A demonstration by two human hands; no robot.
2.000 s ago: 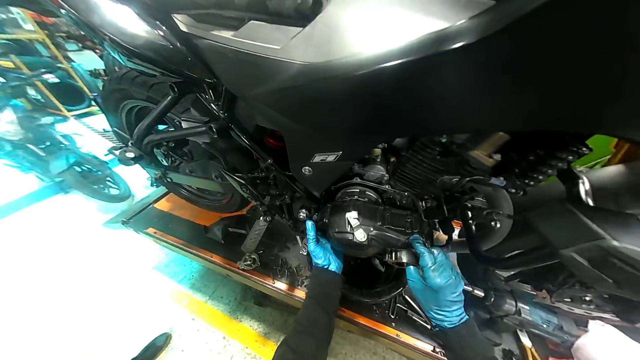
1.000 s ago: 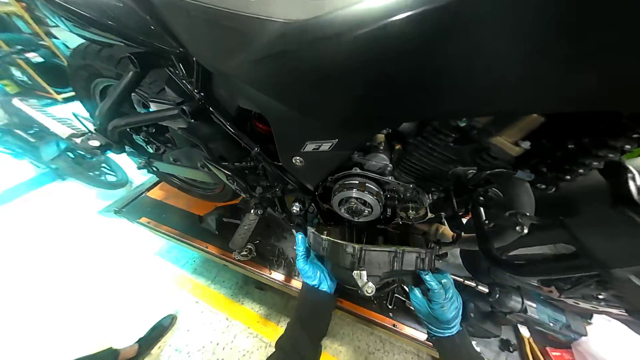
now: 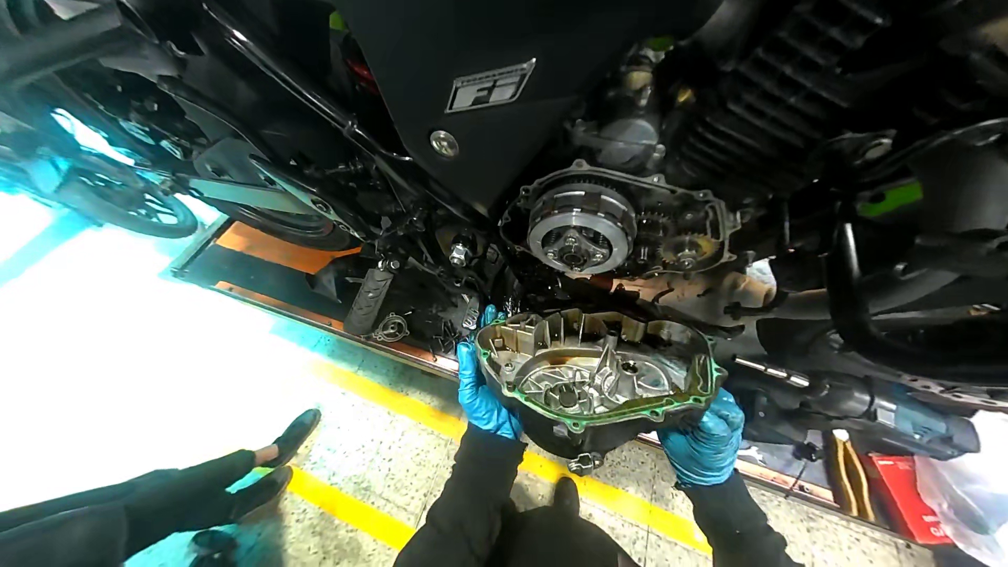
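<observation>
My left hand (image 3: 483, 386), in a blue glove, grips the left end of a metal engine side cover (image 3: 598, 378). At the cover's right end, my right hand (image 3: 706, 441), also gloved in blue, holds it from beneath. The cover's ribbed inner side faces up, with a green gasket along its rim. Just above it, the motorcycle's engine case (image 3: 728, 216) is open, showing a round clutch (image 3: 581, 228) and gears (image 3: 683, 250) to its right.
A footpeg (image 3: 370, 298) and a small round metal part (image 3: 390, 327) are left of my hands. At right lie a power tool (image 3: 898, 413) with a long socket, a red box (image 3: 909, 496) and clear plastic (image 3: 972, 480). Another person's legs (image 3: 173, 484) are at lower left.
The side cover was on the engine two seconds ago; both hands have brought it off and down, and its inside now faces up. The clutch has come into sight. The view has moved closer.
</observation>
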